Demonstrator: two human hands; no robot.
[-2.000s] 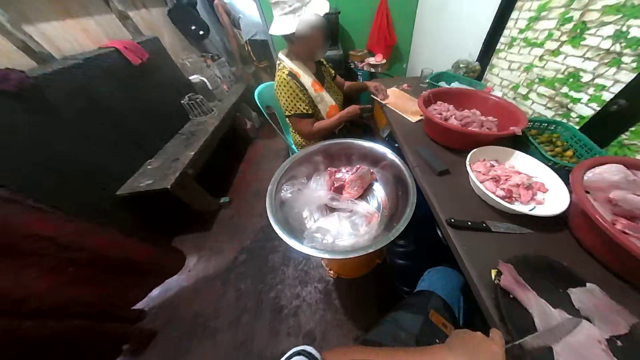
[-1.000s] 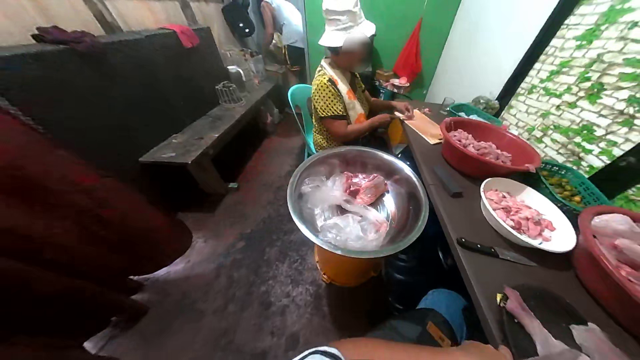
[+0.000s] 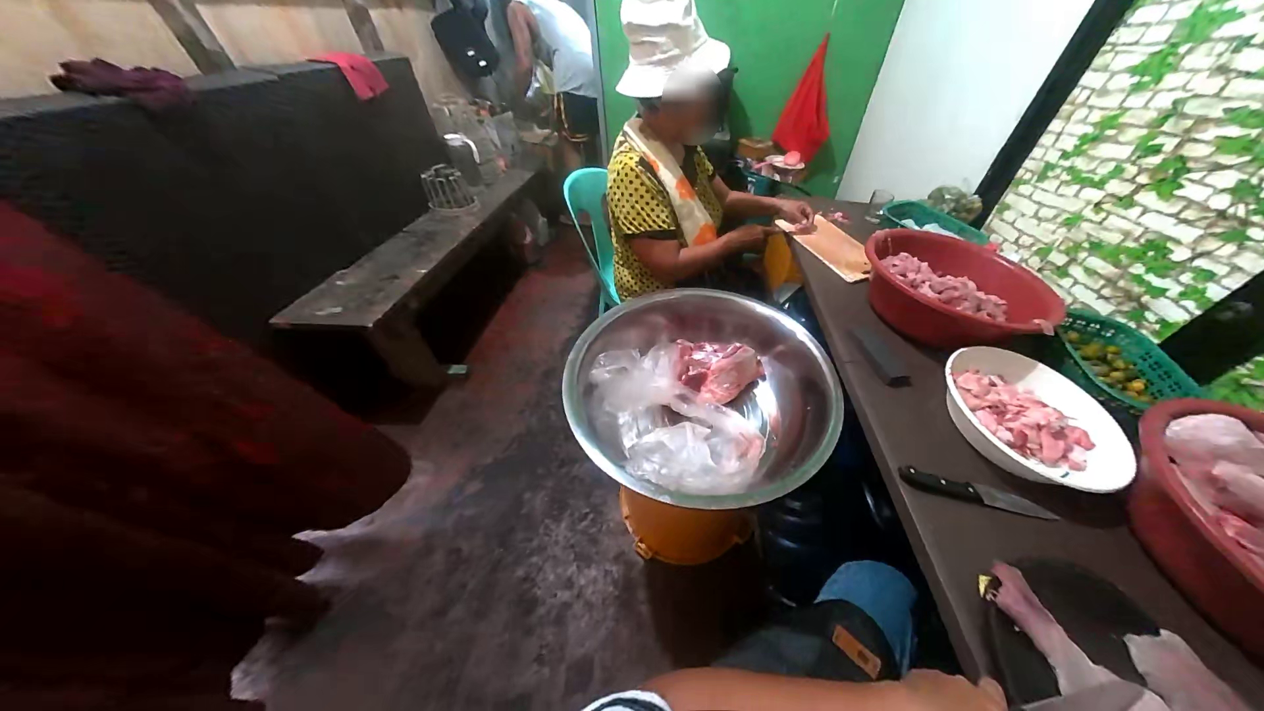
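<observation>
My left hand [image 3: 950, 690] is at the bottom edge, partly cut off, closed on a knife whose blade [image 3: 1096, 699] points right; its handle is hidden. Beside the blade, pale raw meat [image 3: 1047, 632] lies on a dark round board [image 3: 1081, 597]. My right hand is out of the picture. A second knife with a black handle [image 3: 938, 484] rests on the dark table [image 3: 928, 553], near a white bowl [image 3: 1096, 472] of cut pink meat [image 3: 1022, 415]. Left of the table, a steel basin [image 3: 583, 434] holds reddish meat [image 3: 721, 370] and clear plastic bags [image 3: 681, 449].
Under the basin stands an orange bucket [image 3: 681, 528]. Red basins [image 3: 918, 316] [image 3: 1175, 523] of meat and a green basket [image 3: 1175, 365] of small fruit line the table, with a dark block [image 3: 879, 355]. A person in a hat works at a board [image 3: 834, 247]; another stands behind.
The view has swung left and the scene has shifted right and down. My left hand and the knife have slid toward the bottom edge, showing less of both.
</observation>
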